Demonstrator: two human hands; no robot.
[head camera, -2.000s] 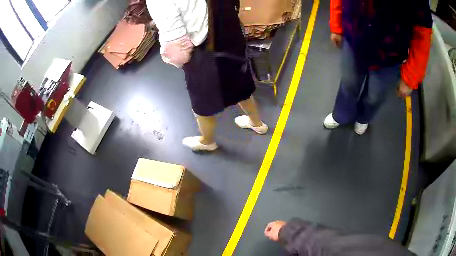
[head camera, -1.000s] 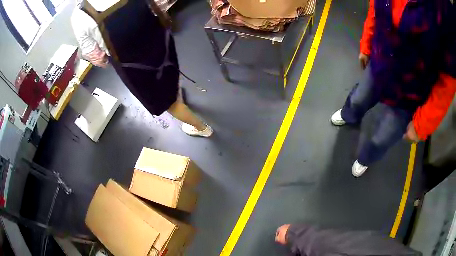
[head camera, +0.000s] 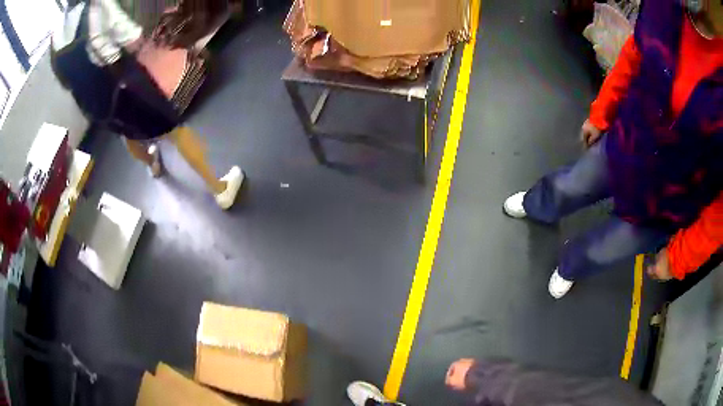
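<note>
My right hand (head camera: 460, 374) shows small at the bottom right, at the end of a dark grey sleeve, over the floor. It touches nothing; its fingers look curled, but are too small to tell more. My left hand is out of the picture. Ahead, a thick stack of tan-brown panels (head camera: 365, 28) lies on a low stand (head camera: 357, 86) with dark metal legs. A small pale label (head camera: 386, 23) is on the top panel.
A closed carton (head camera: 242, 353) and flattened cardboard (head camera: 178, 390) lie at the lower left. A person in red sleeves (head camera: 634, 158) is at right, another person (head camera: 131, 95) at upper left. A yellow line (head camera: 432, 230) crosses the floor. A white box (head camera: 112, 238) lies at left.
The person in the dark apron has moved away to the upper left. The stack and stand show nearer and further left. A white shoe has appeared at the bottom edge.
</note>
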